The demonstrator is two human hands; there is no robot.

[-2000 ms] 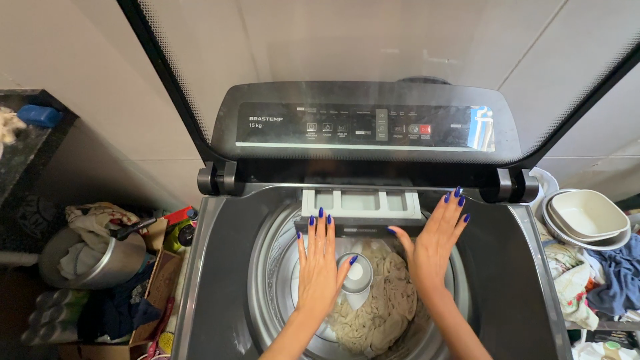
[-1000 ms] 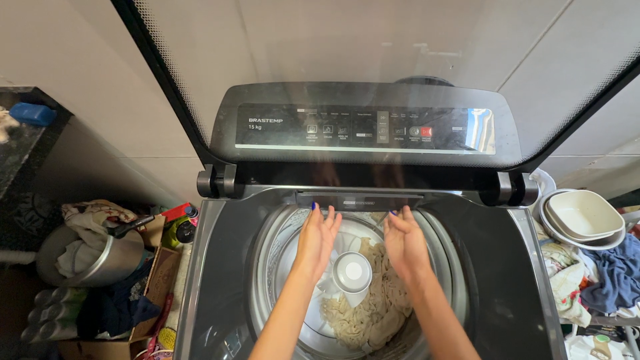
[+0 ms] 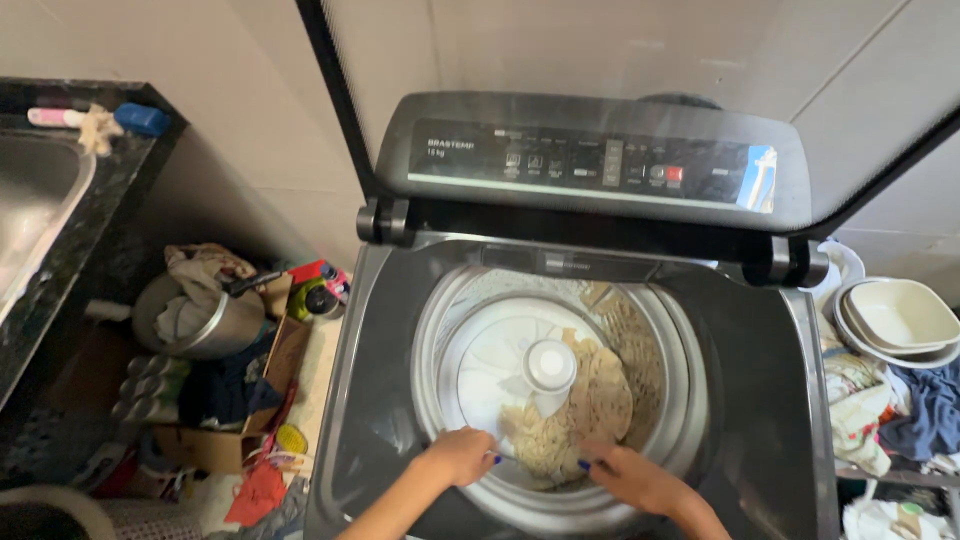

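A top-loading washing machine stands before me with its lid raised. Inside its metal drum, around the white agitator, lies a bunched beige patterned cloth. My left hand is over the front left rim of the drum, fingers curled; whether it holds anything is not clear. My right hand is at the front right of the drum beside the cloth, slightly blurred, and its grip cannot be made out. The detergent drawer is closed at the back of the opening.
The control panel lies behind the drum. At left are a dark stone counter with a metal sink, a metal pot with cloths and a cardboard box. Stacked basins and piled clothes are at right.
The detergent drawer was pulled out two seconds ago and is now closed. Both hands have moved from it toward the front of the drum. The view has shifted left.
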